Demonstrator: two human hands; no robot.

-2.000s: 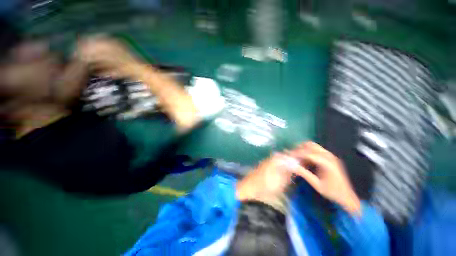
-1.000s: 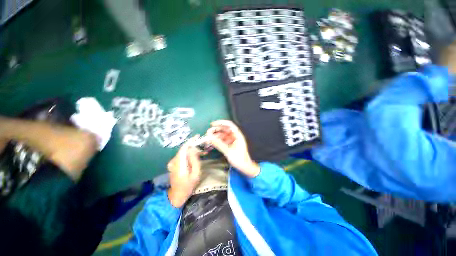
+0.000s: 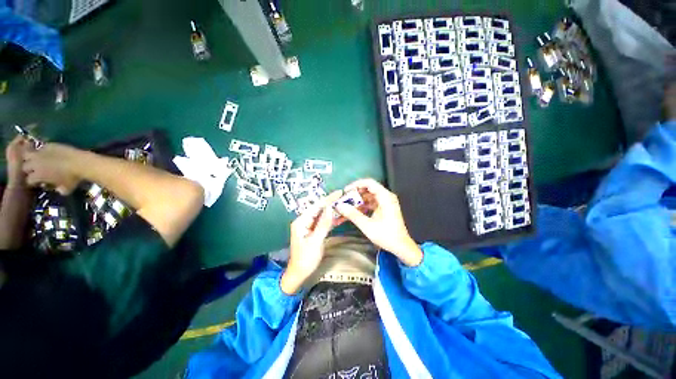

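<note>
My left hand (image 3: 313, 240) and my right hand (image 3: 383, 222) meet in front of my body. Between their fingertips they hold one small plated unit (image 3: 351, 200), silver-white with a dark centre, partly hidden by the fingers. A messy pile of faceplates (image 3: 273, 172) lies on the green mat just beyond my left hand, with one loose faceplate (image 3: 228, 116) farther off. The black foam tray (image 3: 419, 194) is to the right of my hands. Its far section is filled with rows of units; its near section has units at the right and two at the top.
A white crumpled cloth (image 3: 204, 170) lies left of the pile. A neighbour's bare arm (image 3: 137, 174) reaches over a black parts tray at left. A metal upright (image 3: 259, 41) stands on the bench. Small components (image 3: 567, 63) lie heaped right of the tray. A blue sleeve (image 3: 593, 244) is at right.
The view has shifted, so the tray and pile appear farther right, and it is sharper. My hands still hold a small piece together. The neighbour's arm at left has shifted.
</note>
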